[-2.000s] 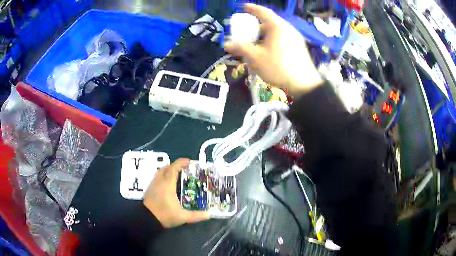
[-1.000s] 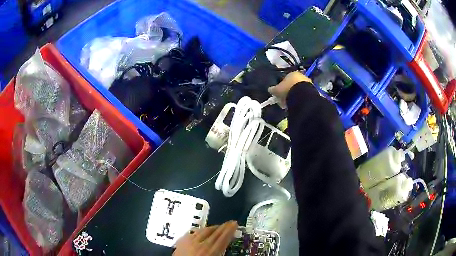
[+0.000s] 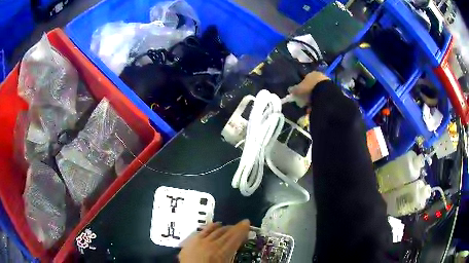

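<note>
My left hand (image 3: 213, 244) is at the bottom edge, its fingers over the left side of an open socket housing (image 3: 270, 247) with a circuit board; its thumb is hidden. The white top cover (image 3: 182, 217) lies left of it, slots up. My right hand (image 3: 308, 87) is farther up, closed around the plug end of the white power cord, beside a white power strip (image 3: 289, 159). The looped cord (image 3: 259, 141) lies across the strip and runs down to the housing. Part of the plug is hidden by my fingers.
A red crate (image 3: 149, 146) with bubble-wrap bags and a blue crate (image 3: 162, 125) with black cables stand left. Blue trays (image 3: 383, 92) and white bottles (image 3: 403, 172) stand right. A thin cable (image 3: 190, 174) crosses the mat. Small white parts (image 3: 85, 239) lie lower left.
My right hand has come down from mid-air with the plug to the power strip. The cord loops now lie over the strip. The view has shifted, with the housing at the bottom edge.
</note>
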